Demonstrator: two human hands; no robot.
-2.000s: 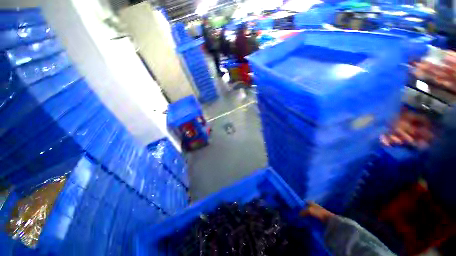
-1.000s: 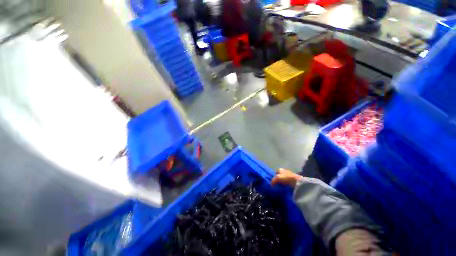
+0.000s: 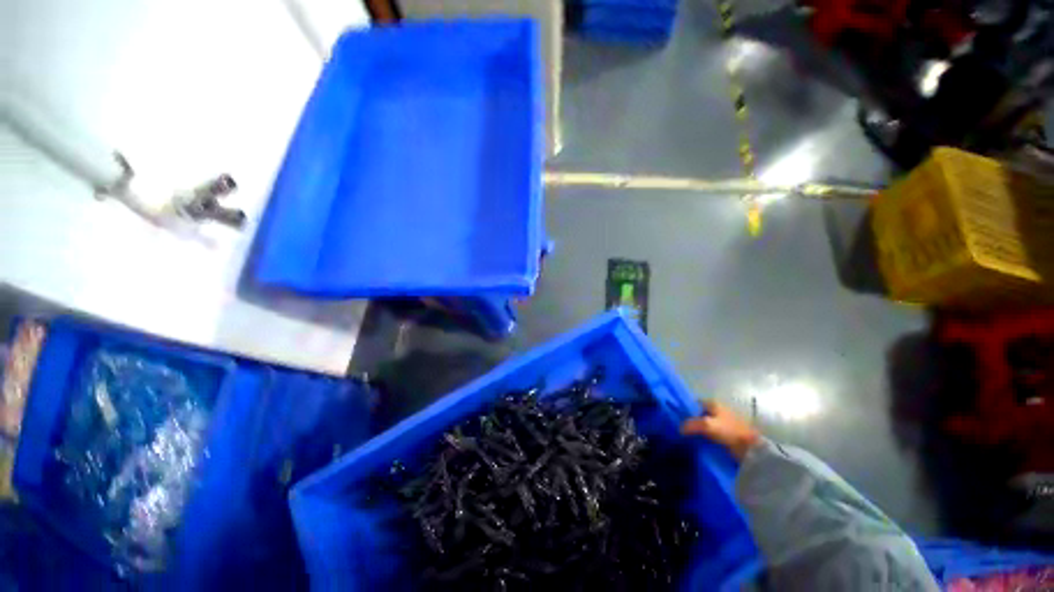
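A blue plastic crate [image 3: 399,449] is held low in front of me, tilted in view, its near part cut off by the bottom edge. A heap of thin black moulded parts [image 3: 526,480] fills it. My right hand [image 3: 725,429], in a grey sleeve, grips the crate's right rim. My left hand is not in view. An empty blue crate [image 3: 422,162] stands ahead and to the left, beyond the held crate, apart from it.
Blue crates with a clear plastic liner [image 3: 145,434] stand at lower left beside a white surface [image 3: 127,249]. A yellow box [image 3: 954,231] and red stool [image 3: 1000,387] are at right. Pale tape and a green floor marking [image 3: 628,283] lie ahead. Pink parts show at lower right.
The view has turned down and moved nearer the empty blue crate. The tall crate stack at right has left view. My right hand still holds the crate of black parts.
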